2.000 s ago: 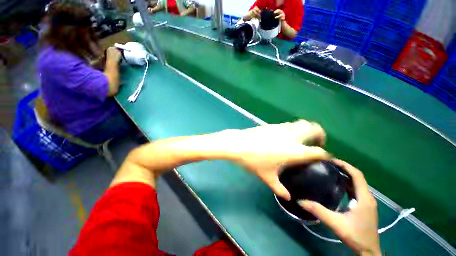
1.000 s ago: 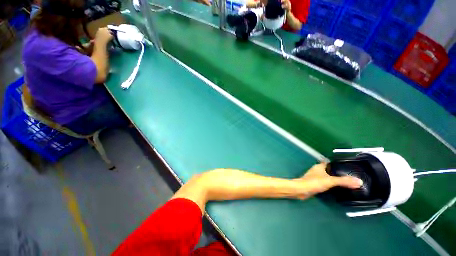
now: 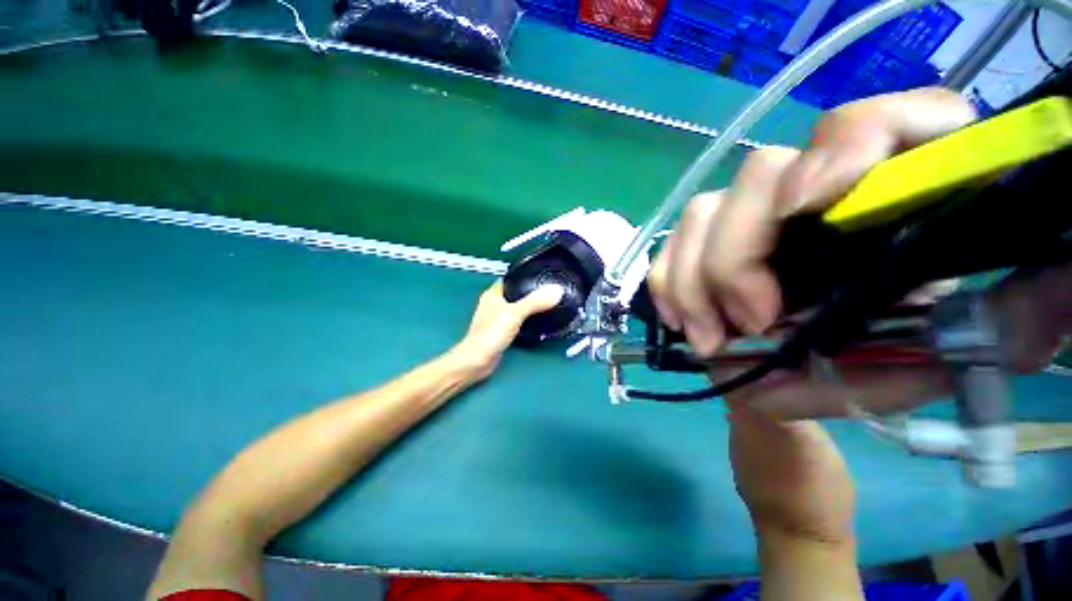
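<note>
The security camera unit [image 3: 555, 279] lies on its side at the belt's pale edge, black part towards my left hand, white shell [image 3: 608, 238] away from it. My left hand [image 3: 506, 321] grips the black part, thumb on its ringed face. My right hand [image 3: 764, 235] is closed around the black automatic-feed screwdriver [image 3: 846, 270] with a yellow band. Its metal tip [image 3: 608, 315] is at the side of the camera unit; whether it touches a screw cannot be told. A clear feed hose [image 3: 752, 112] curves down to the tip. The tip fittings partly hide the shell.
The green conveyor belt [image 3: 294, 147] runs behind the blue-green bench top [image 3: 235, 340]. A black plastic-wrapped bundle [image 3: 429, 29] lies beyond the belt. Blue crates [image 3: 705, 35] and a red crate [image 3: 621, 15] stand at the back. The screwdriver assembly fills the right side.
My right hand has come into view holding the screwdriver, its tip now at the camera unit. My left hand still holds the unit. The view has turned right; the seated person is out of view.
</note>
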